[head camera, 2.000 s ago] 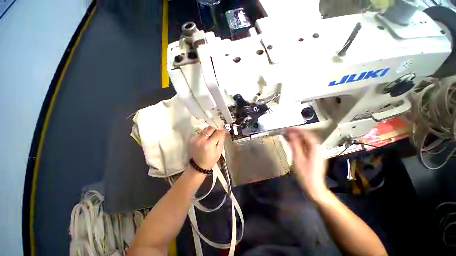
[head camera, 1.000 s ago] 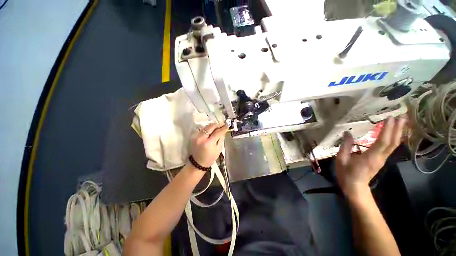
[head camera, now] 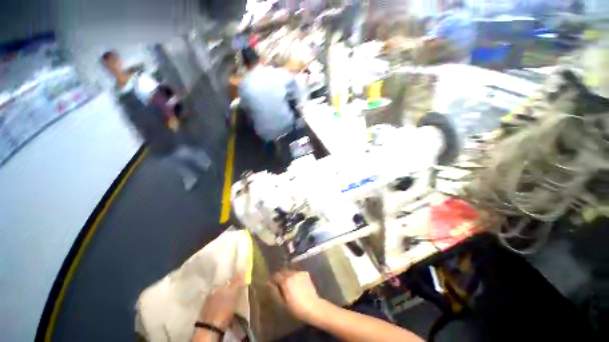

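Observation:
A cream canvas bag (head camera: pixel 183 287) with a yellow edge lies left of the white sewing machine (head camera: pixel 347 167), out from under its needle area. My left hand (head camera: pixel 224 304) is on the bag near the yellow edge, its fingers blurred; it appears to grip the cloth. My right hand (head camera: pixel 294 290) is just right of the yellow edge, below the machine head, with its fingers curled. Blur hides whether it holds anything. The bag's straps are mostly hidden at the bottom edge.
Heaped cream straps (head camera: pixel 541 174) lie right of the machine, near a red item (head camera: pixel 454 220). A person (head camera: pixel 153 113) is on the walkway at upper left. Another person (head camera: pixel 268 100) sits beyond the machine. A yellow floor line (head camera: pixel 229 174) runs between them.
The view has tilted up and blurred. The bag has moved away from the needle, toward the lower left, with my left hand. My right hand has come back from the machine's right side.

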